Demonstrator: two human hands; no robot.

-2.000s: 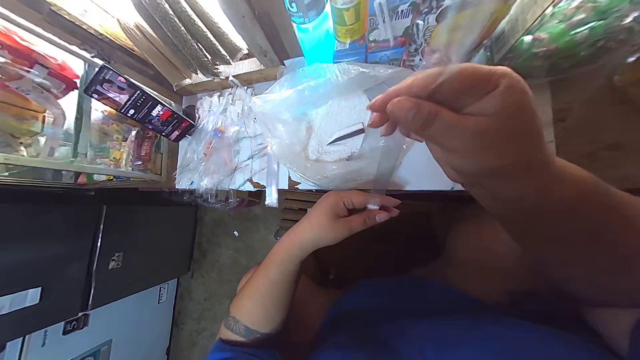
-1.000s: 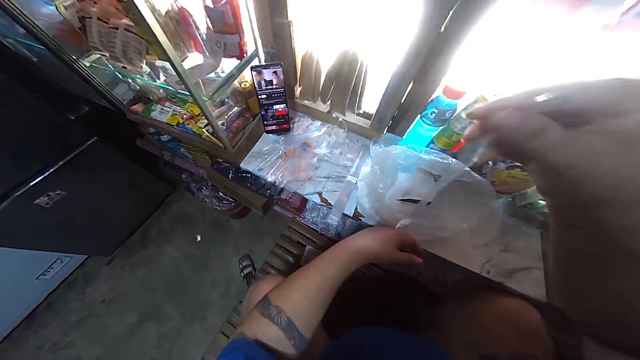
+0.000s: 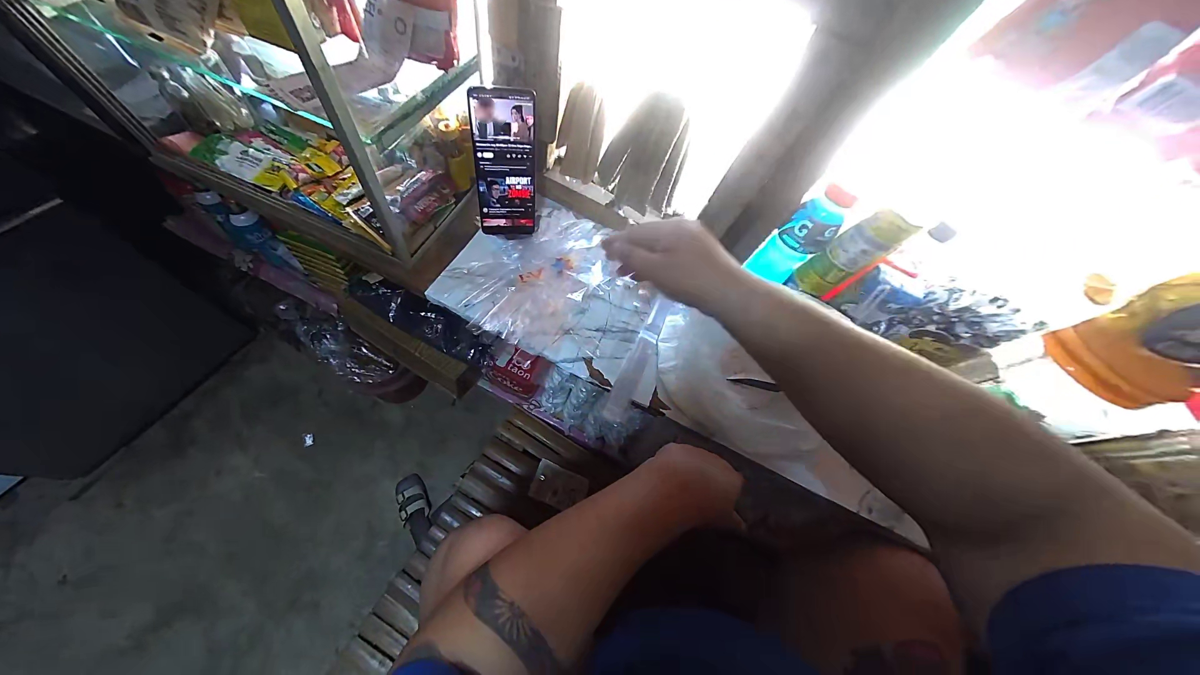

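My right hand [image 3: 670, 261] reaches over the counter, above the right edge of a pile of clear plastic bags [image 3: 534, 291]; its fingertips are bent and blurred, and whether they hold anything is hidden. Near the counter's front edge rests my left hand [image 3: 698, 483], its fingers turned down and out of sight. Under my right forearm lies an open translucent plastic bag [image 3: 703, 375] with white contents, and a dark pointed blade [image 3: 753, 383] shows on it. A clear plastic strip [image 3: 633, 366] lies between the pile and this bag, crossing the counter's edge.
A smartphone [image 3: 504, 159] stands upright at the back, beside a glass display case [image 3: 375, 178] of packets. A blue drink bottle [image 3: 802, 230] and other bottles stand at the back right. An orange container [image 3: 1125, 347] is farther right. Below is a slatted bamboo bench [image 3: 469, 497].
My right hand has moved from above the translucent bag to the pile of clear plastic bags. My left hand remains by the counter's front edge. The view has swung strongly.
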